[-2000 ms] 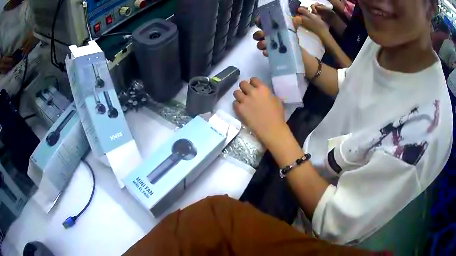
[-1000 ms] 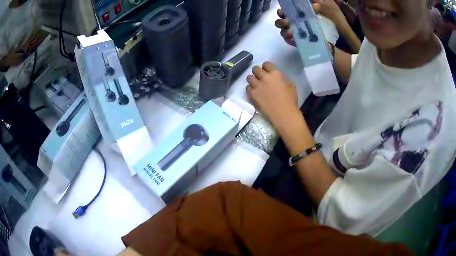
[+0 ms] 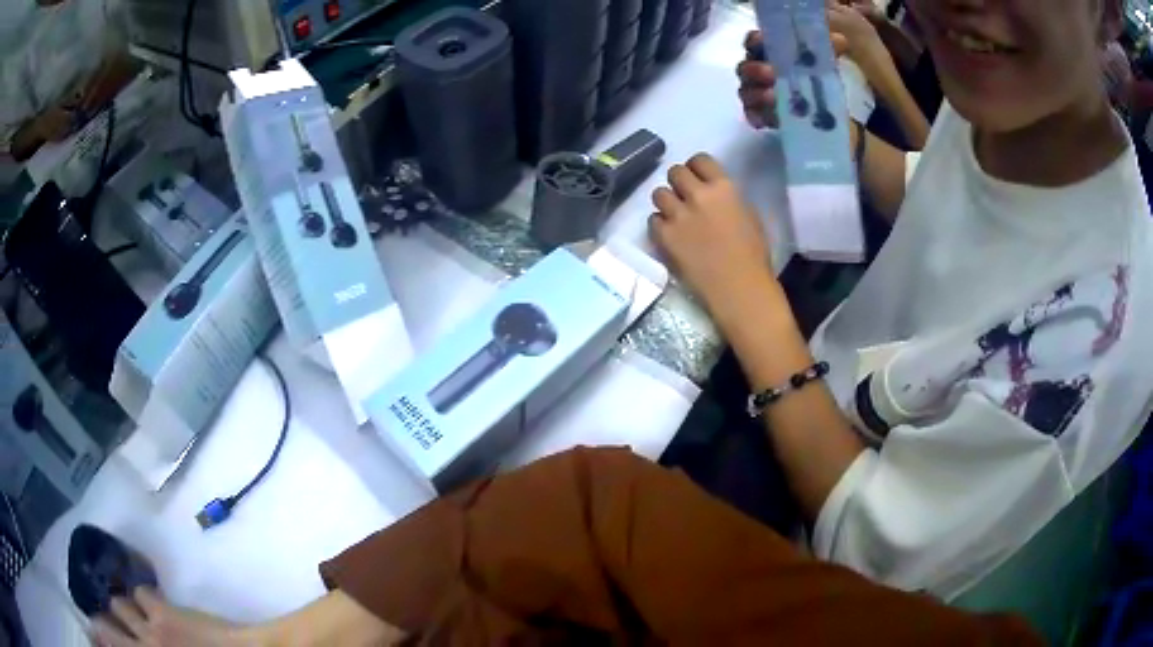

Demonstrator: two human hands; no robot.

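My right hand (image 3: 146, 622) is at the bottom left edge, partly cut off. A brown sleeve and bare forearm lead to it from the right. Its fingers are at the lower edge of a dark rounded object (image 3: 106, 569), probably a mini fan head; whether they grip it is unclear. My left hand is not in view. A MINI FAN carton (image 3: 487, 367) lies on the white mat with its far end flap open. Two more cartons, one upright-looking (image 3: 304, 202) and one tilted (image 3: 202, 316), stand left of it with open flaps.
A USB cable with blue plug (image 3: 218, 512) lies on the mat (image 3: 316, 531). A dark grey fan (image 3: 575, 196), small dark parts (image 3: 398, 200) and grey cylinders (image 3: 458, 114) are behind. A person in a white shirt (image 3: 961, 341) at right holds another carton (image 3: 812, 139). Clear film (image 3: 670, 331) lies nearby.
My right hand has come into view at the bottom left, against the dark rounded object. The view has shifted, so the bench things appear further right. The neighbour's carton is held more upright.
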